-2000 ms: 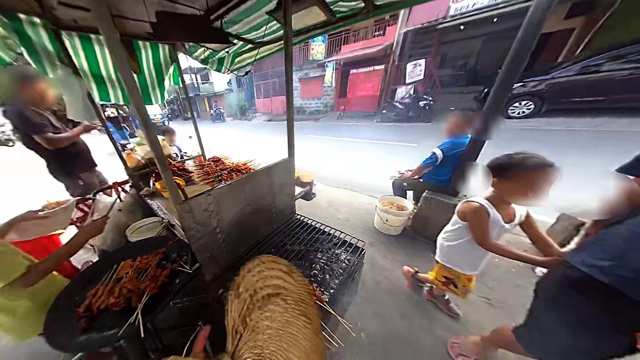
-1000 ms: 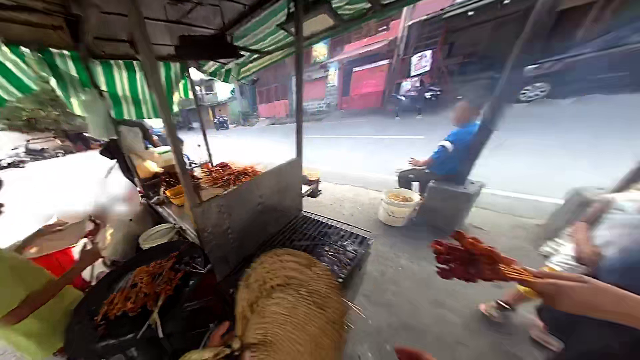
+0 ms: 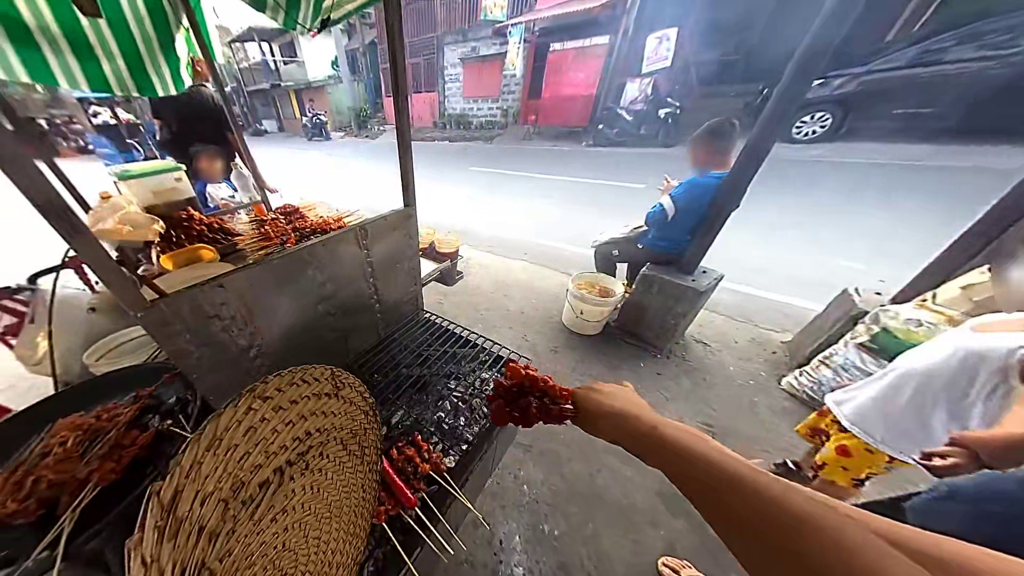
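Note:
My right hand reaches in from the lower right, closed around a bunch of skewers of red-marinated meat. The meat is at the right edge of a charcoal grill with metal bars. A large woven fan stands at the lower left, hiding part of the grill; my left hand is not visible. Several meat skewers and a red sausage-like piece lie at the grill's near end, right of the fan. Left of the fan, a dark round pan holds cooked skewered meat.
A metal stall panel stands behind the grill, with piled skewers beyond it. A white bucket stands by a concrete post base, near a seated person. Another person is at the right.
My right hand, absent two seconds ago, came in from the right with the meat skewers and has moved left to the grill's edge. Fingers seen earlier beside the fan are out of sight.

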